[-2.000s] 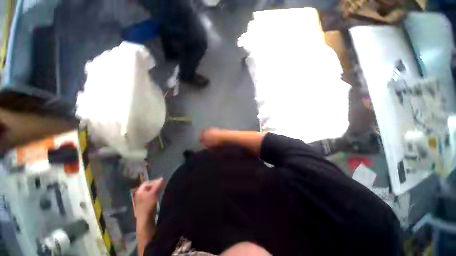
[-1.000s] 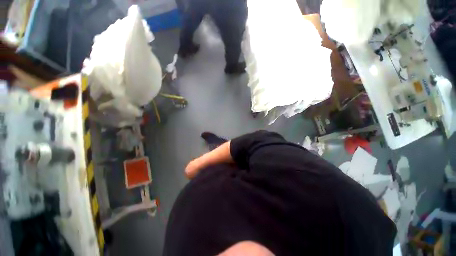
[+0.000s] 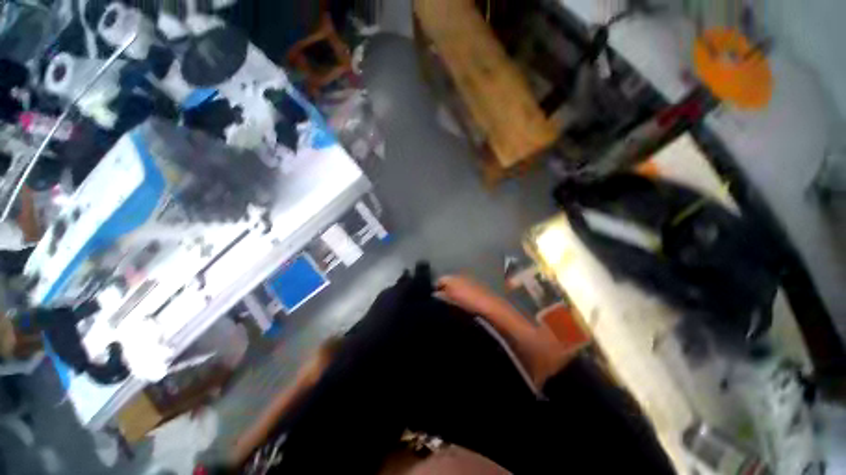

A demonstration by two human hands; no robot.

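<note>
My right hand [image 3: 455, 289] is small and blurred in front of my black top; its fingers are unclear and nothing is clearly seen in it. My left hand [image 3: 326, 354] is blurred at the left side of my top, partly hidden; its fingers cannot be made out. Neither hand touches a table. A white machine table [image 3: 320, 199] with blue edges is at the left. Black cloth [image 3: 714, 250] lies on a pale side table [image 3: 603, 320] at the right.
A wooden bench [image 3: 492, 88] stands ahead on the grey floor [image 3: 417, 176]. A blue pedal plate [image 3: 297, 281] is under the left table and an orange-red plate [image 3: 562, 327] beside the right one. A round orange thing [image 3: 733, 70] is at the upper right. A cardboard box [image 3: 139, 415] is at lower left.
The view has turned; the white cloth heaps and the person's dark-clothed legs are out of view. The wooden bench and black cloth now show. My left arm is back in view.
</note>
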